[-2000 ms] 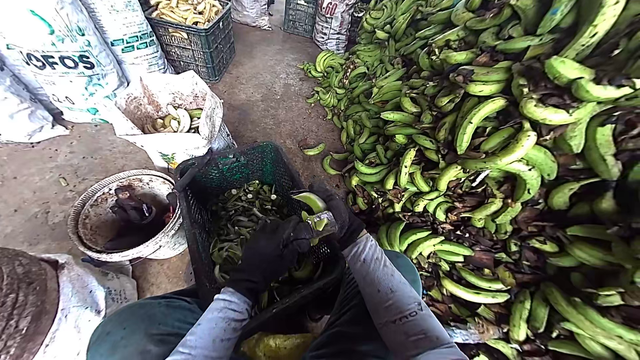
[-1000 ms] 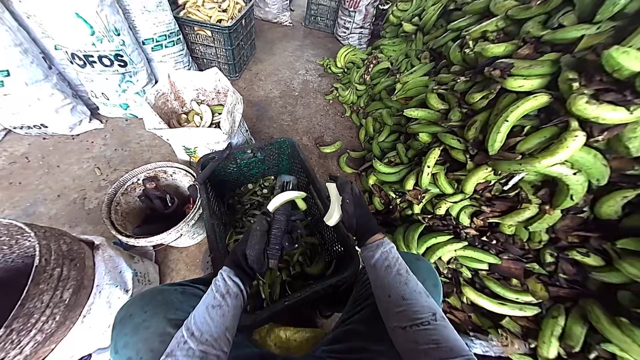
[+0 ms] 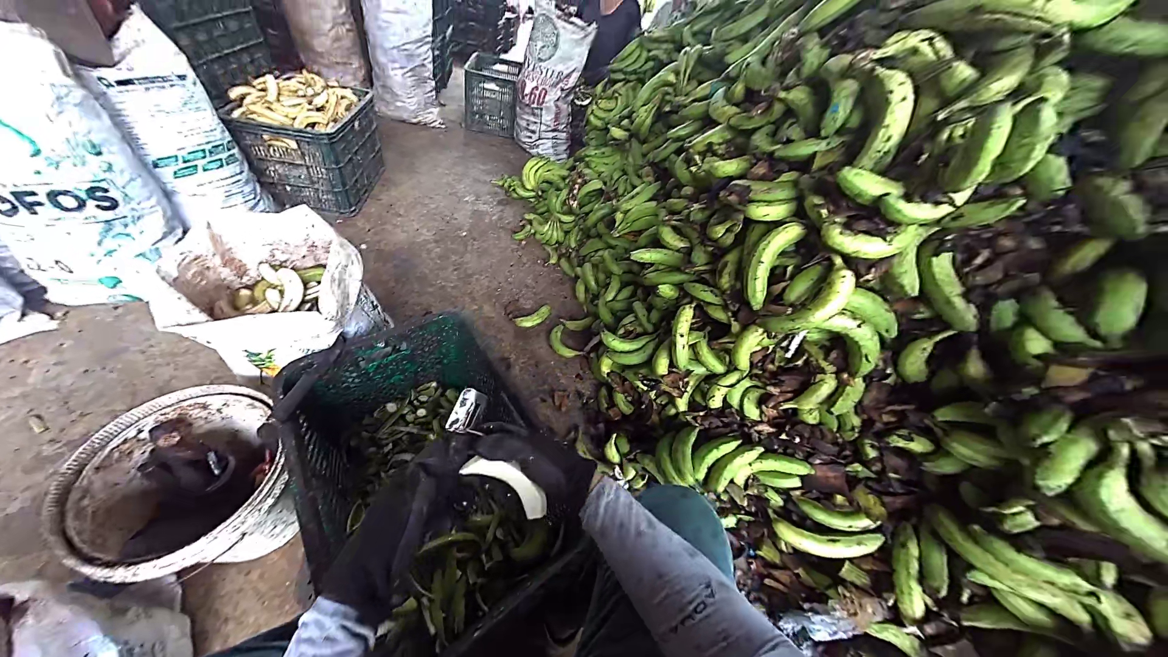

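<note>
Both my hands wear dark gloves and are close together over a dark green plastic crate point(image 3: 411, 351). My left hand point(image 3: 424, 484) comes in from the lower left, near one end of a pale, curved peeled plantain point(image 3: 511, 484). Over the same fruit, my right hand point(image 3: 538, 456) has its fingers bent toward the left hand. A short metal tool or blade point(image 3: 466, 410) sticks up between the hands; which one grips it cannot be told. Green peels point(image 3: 447, 584) fill the crate below. The fingers of the left hand are partly hidden in shadow.
A large heap of green plantains point(image 3: 776, 265) lies along the right. To the left are a round tub with a woven rim point(image 3: 64, 493) and an opened white sack point(image 3: 342, 274) with peeled plantains. Farther back, a crate point(image 3: 315, 164) holds more peeled ones beside full sacks point(image 3: 82, 182).
My hands were farther apart a second ago, with a pale plantain piece at each; now they are together and one pale fruit shows. Two seconds ago the right hand held a green plantain.
</note>
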